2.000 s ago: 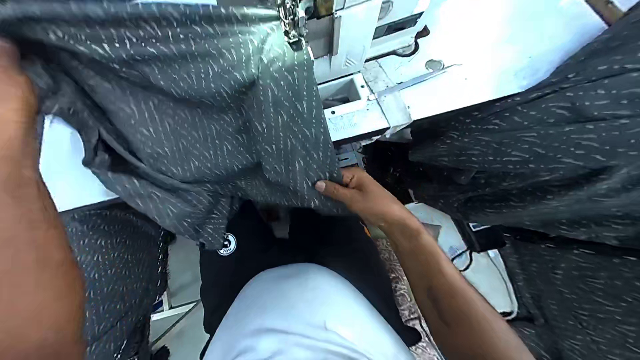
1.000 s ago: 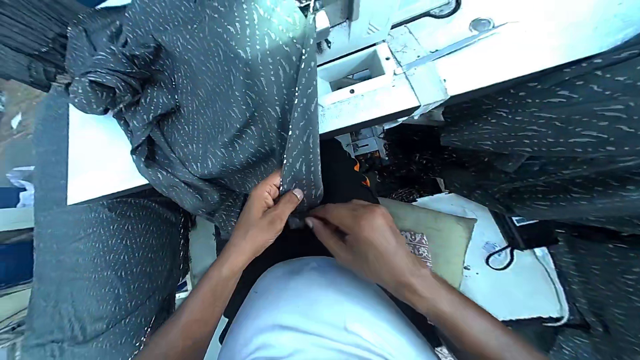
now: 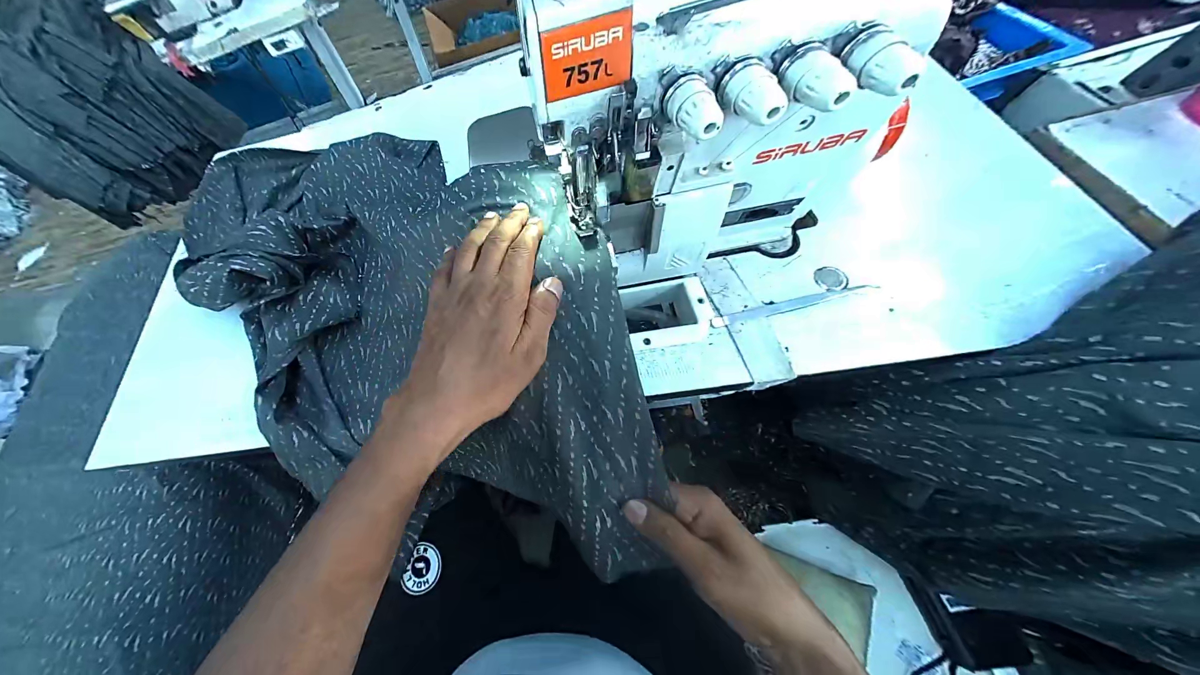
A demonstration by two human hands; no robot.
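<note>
A dark grey cloth with white flecks point(image 3: 403, 225) lies on the white table of a Siruba overlock sewing machine point(image 3: 694, 178). Its right edge runs under the presser foot point(image 3: 583, 211), where a lamp lights it. My left hand point(image 3: 487, 314) rests flat on the cloth, fingers slightly apart, just left of and below the foot. With my right hand point(image 3: 698, 534) I pinch the cloth's edge between thumb and fingers, below the table's front edge. A bunched part of the cloth sits at the left.
More flecked cloth hangs at the right point(image 3: 1022, 441) and lower left point(image 3: 141, 562). Thread tension knobs point(image 3: 816, 77) line the machine's front. Behind it stand a cardboard box point(image 3: 469, 28) and a blue crate point(image 3: 1041, 42). Dark cloth point(image 3: 94, 103) is piled at the far left.
My left hand has moved up from the cloth's lower edge, onto the cloth beside the presser foot. The right hand still has the lower edge. The view has tilted up.
</note>
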